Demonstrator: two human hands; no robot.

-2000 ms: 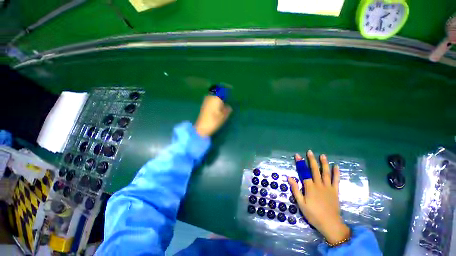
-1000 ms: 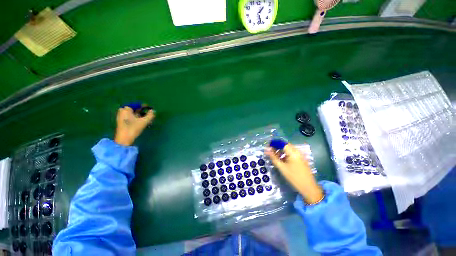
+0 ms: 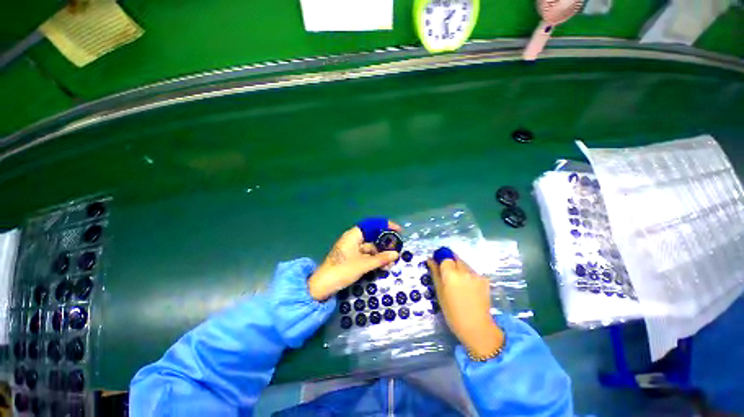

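Observation:
My left hand [image 3: 356, 259], with a blue finger cot, holds a larger round black part [image 3: 389, 242] between thumb and fingers, above the back left of the small-parts tray. The clear tray [image 3: 391, 352] lies in front of me with rows of small black discs [image 3: 374, 317]. My right hand [image 3: 458, 295], also with a blue cot, is over the tray's right side, fingertips pointing down at the discs. Whether it grips a disc cannot be seen.
The large-parts tray [image 3: 53, 281] with black discs is at far left. Two loose black discs [image 3: 513, 217] and a third [image 3: 522, 136] lie at right. Stacked trays [image 3: 556, 236] with a whitish sheet [image 3: 677, 220] over them are at far right. The clock [image 3: 445, 20] is on the partition.
My left hand has moved right with the black part, from the left of the bench to above the near tray. My right hand has moved slightly left and down, over the discs.

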